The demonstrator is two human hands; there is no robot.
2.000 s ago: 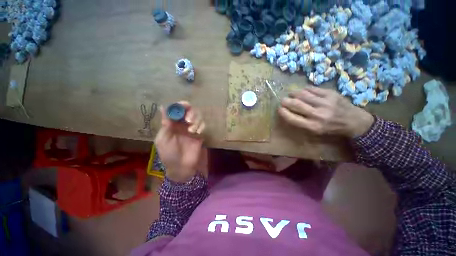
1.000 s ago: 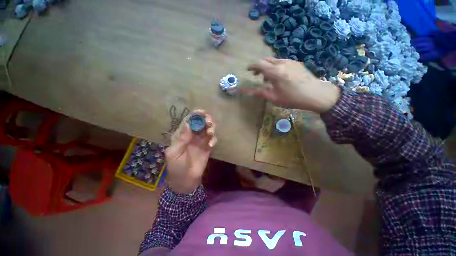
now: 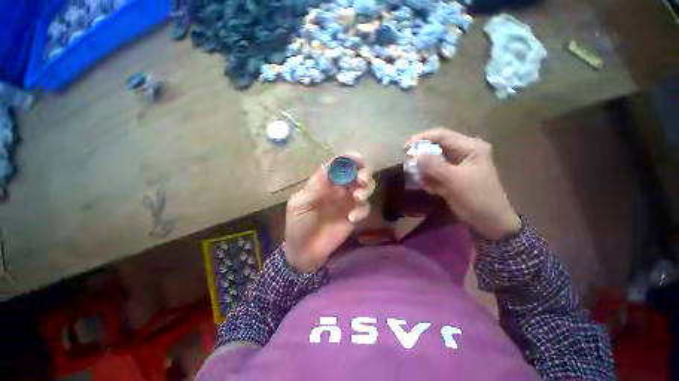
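My left hand (image 3: 324,212) holds a dark grey-green cup (image 3: 343,171) by its sides, its hollow opening facing up toward me. My right hand (image 3: 465,175) pinches a pale ruffled piece (image 3: 423,160) to the right of the cup, apart from it; fingers hide part of it. A white glue pot (image 3: 278,132) stands on the tan cardboard pad (image 3: 279,165). A thin stick (image 3: 313,138) lies across the pad, its near end hidden by my left hand. A joined cup and ruffled piece (image 3: 144,85) lies at the upper left of the table.
Heaps of dark cups (image 3: 242,37) and pale ruffled pieces (image 3: 365,41) lie at the far side. Crumpled white plastic (image 3: 514,56) and a small yellow item (image 3: 584,55) lie right. A blue crate (image 3: 97,45), pliers-like tool (image 3: 158,212), yellow-rimmed tray (image 3: 211,279) and red stools (image 3: 171,342) are left.
The view has swung right. My right hand has taken hold of the ruffled piece that stood on the table and brought it near my left hand, which still holds the cup.
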